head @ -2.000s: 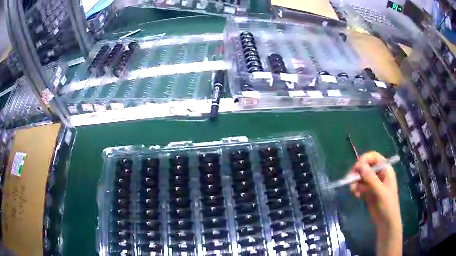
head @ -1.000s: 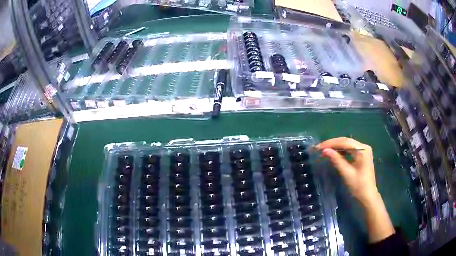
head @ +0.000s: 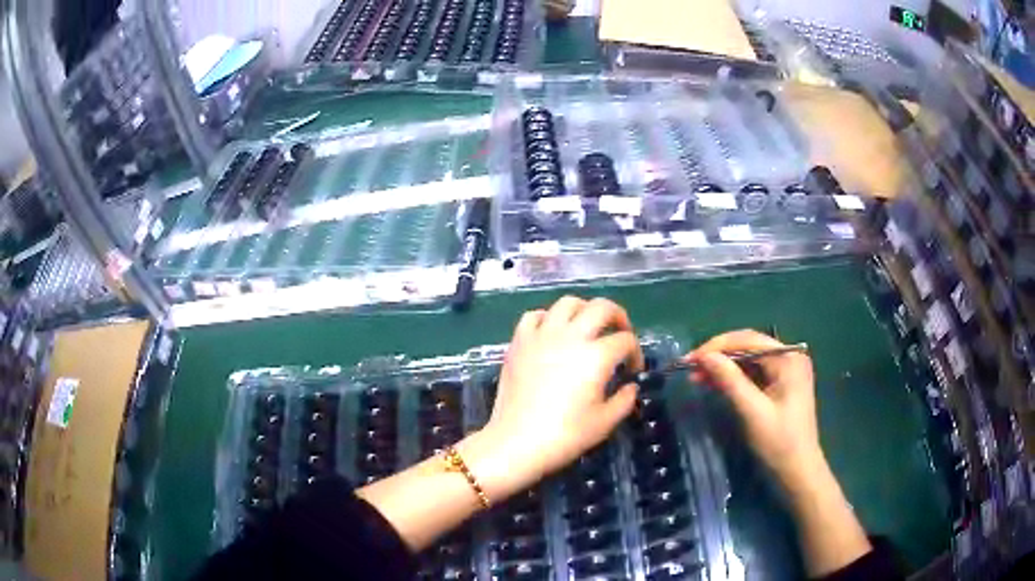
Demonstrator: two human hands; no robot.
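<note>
A clear blister tray (head: pixel 241 454) with columns of round black parts (head: pixel 664 499) lies on the green mat. My left hand (head: pixel 562 375) is bare, with a gold bracelet, and reaches over the tray's back right area. Its fingertips pinch a black part (head: pixel 620 379) above the right-hand columns. My right hand (head: pixel 763 392) holds a slim silver tool (head: pixel 749 354) at the tray's back right corner. The tool's tip points left and reaches the part at my left fingertips. My left hand and forearm hide the middle of the tray.
Clear trays (head: pixel 670 238) with a few black rows stand behind the mat. A black marker pen (head: pixel 469 255) lies between them. Cardboard (head: pixel 85 454) with a label is at left. Tray stacks (head: pixel 965 295) line the right, and metal uprights (head: pixel 57 159) stand at left.
My left hand has come into view over the tray and pinches a black part. My right hand has moved slightly left with the tool. The view has shifted, showing more of the back.
</note>
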